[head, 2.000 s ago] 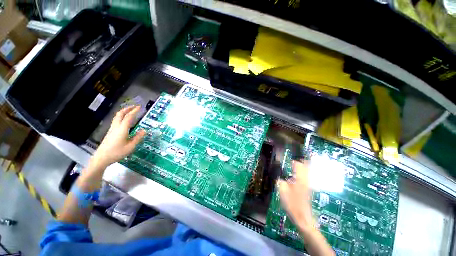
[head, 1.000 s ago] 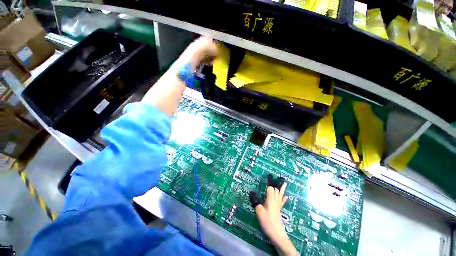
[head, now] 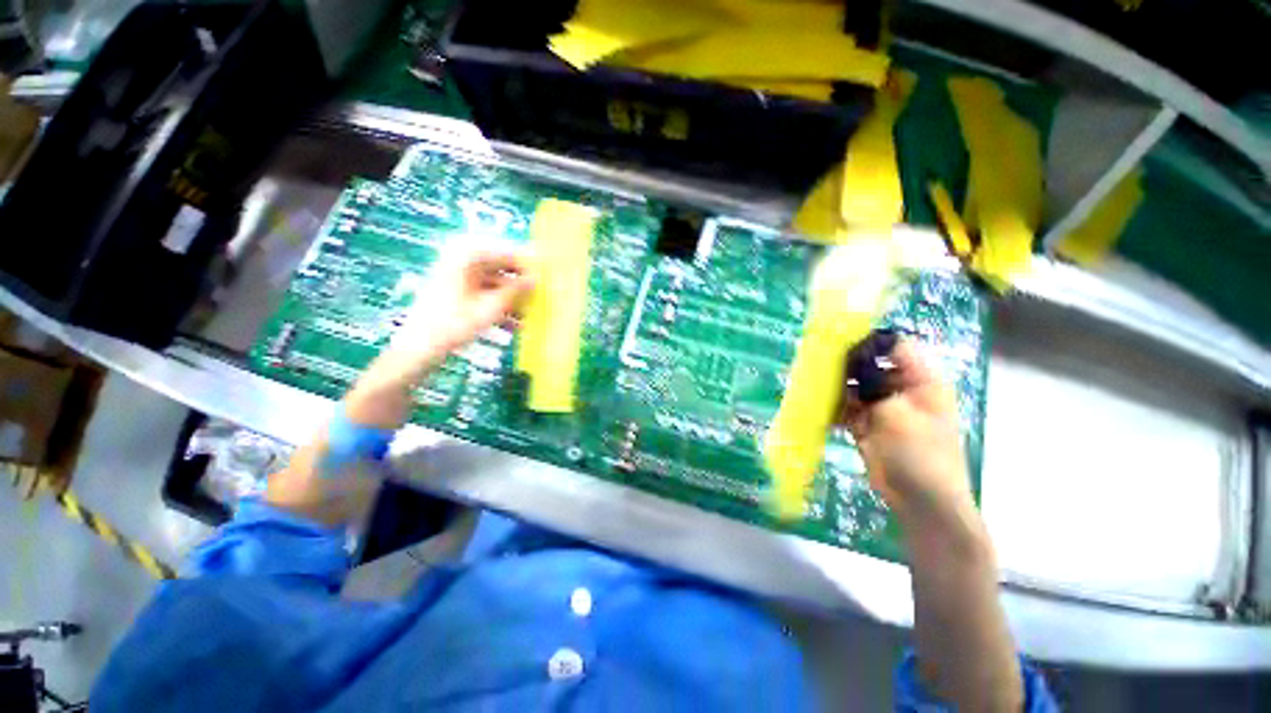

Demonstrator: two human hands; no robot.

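Observation:
Two large green circuit boards lie side by side in front of me, a left board (head: 349,300) and a right board (head: 711,376). My left hand (head: 467,300) is over the left board, its fingers closed on the left edge of an upright yellow perforated strip (head: 560,307). My right hand (head: 906,418), with black finger cots, is over the right board and holds a second yellow strip (head: 809,404) that slants down to the left. Both strips are blurred, and glare hides part of each board.
A black bin (head: 613,112) of yellow strips stands behind the boards. More yellow strips (head: 997,181) lie on the green mat at the back right. A large black bin (head: 126,195) stands at the left. The silver rail (head: 418,128) runs behind the boards.
My left hand has come back from the strip bin to the left board with a yellow strip. My right hand has lifted off the right board and moved right, now holding a strip.

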